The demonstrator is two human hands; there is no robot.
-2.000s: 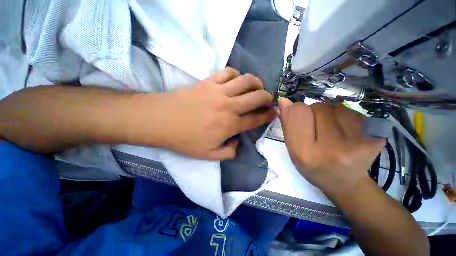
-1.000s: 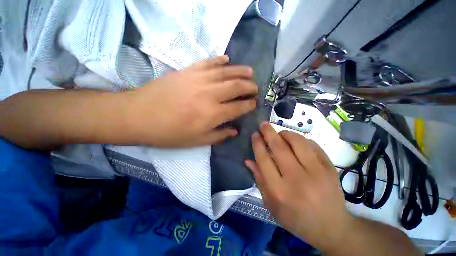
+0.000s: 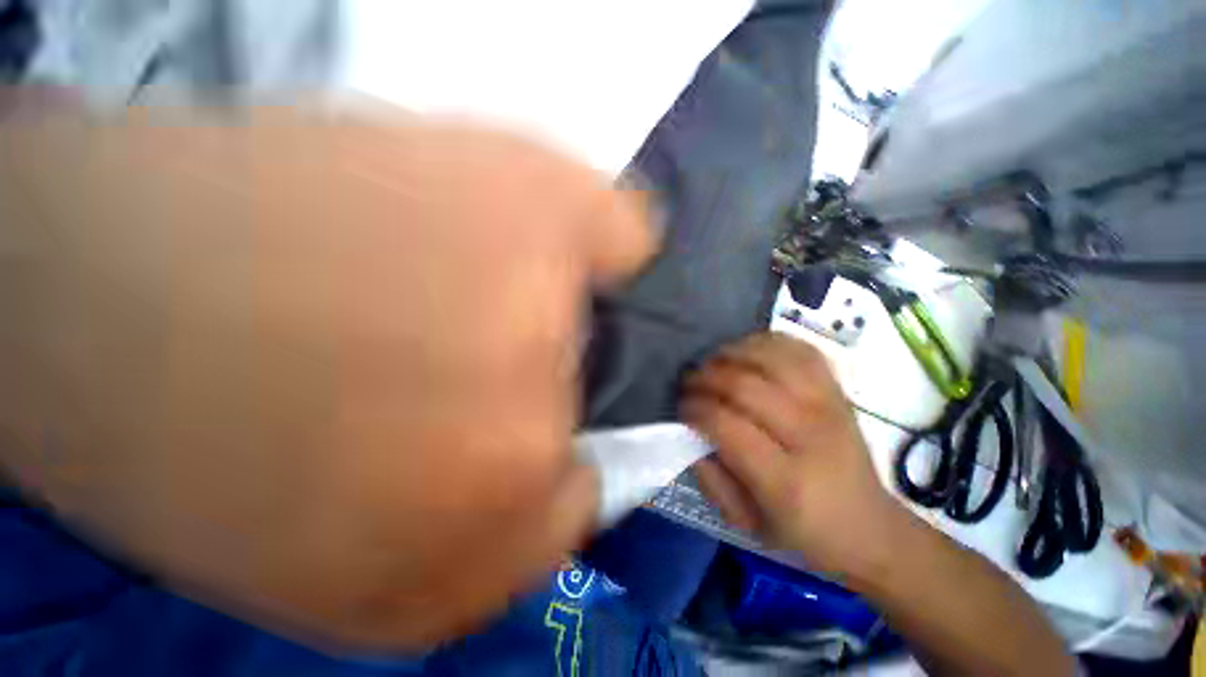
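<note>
The dark grey panel [image 3: 721, 172] lies flat, its right edge beside the presser foot and needle area [image 3: 823, 238]. The pale garment body [image 3: 529, 66] spreads at the upper left. My left hand [image 3: 344, 357] is large and blurred, close to the camera, with a pale fabric edge [image 3: 642, 463] between its fingertips. My right hand [image 3: 787, 443] has curled fingers on the lower right edge of the grey panel, at the same pale edge. The fabric under my left hand is hidden.
Green snips [image 3: 932, 347] lie right of the needle plate [image 3: 827, 315]. Black-handled scissors [image 3: 981, 463] and a second pair [image 3: 1062, 509] lie at the right, near a yellow stick [image 3: 1074, 364]. The white machine head [image 3: 1058, 119] fills the upper right. A blue plastic item [image 3: 800, 602] is low down.
My left hand has lifted off the grey panel towards the camera and now grips the pale edge. My right hand has curled its fingers at the panel's lower edge. The green snips show more fully.
</note>
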